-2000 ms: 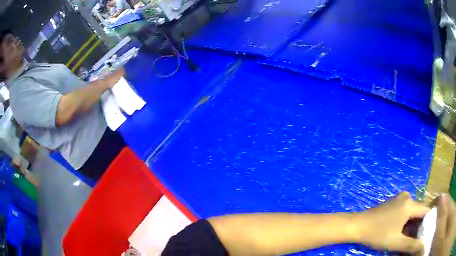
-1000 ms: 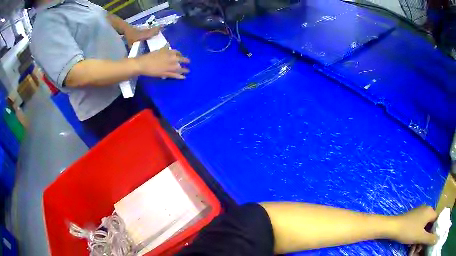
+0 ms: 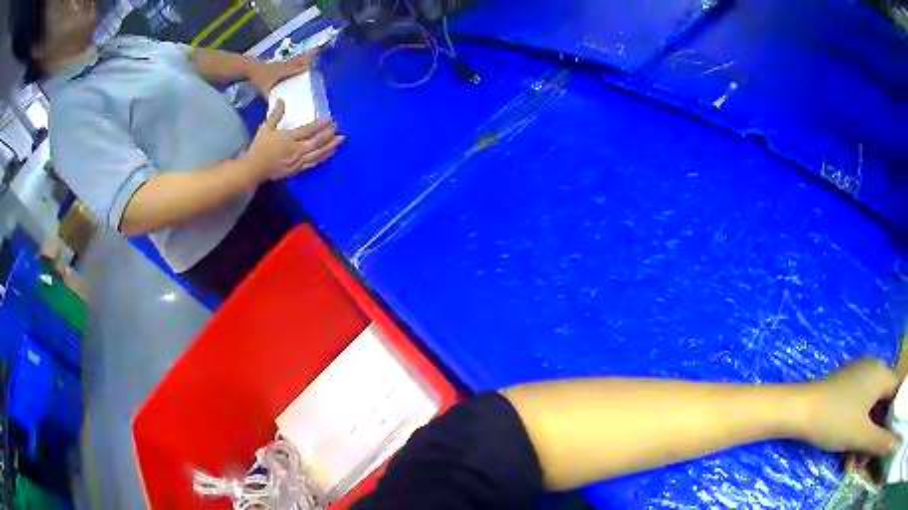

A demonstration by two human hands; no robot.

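My left hand (image 3: 858,410) is at the right edge, at the end of my bare forearm. Its fingers are closed around a white object (image 3: 899,423), mostly cut off by the picture's edge; I cannot tell if it is a cloth or part of a power strip. My right hand is not in view. A red crate (image 3: 234,354) beside my sleeve holds white power strips (image 3: 360,408) lying side by side, with coiled cords (image 3: 284,473) at their lower left end.
A blue-covered bench (image 3: 597,259) fills the middle, with clear tape (image 3: 438,184) across it. Another person (image 3: 164,149) in a grey shirt stands at the left, hands on white strips (image 3: 299,100). A thin cable (image 3: 433,60) lies near the back. Blue totes (image 3: 45,388) stand at far left.
My view has swung about. My right hand, visible at the right edge two seconds ago, is out of view. The other person's hands have closed in on the white strips.
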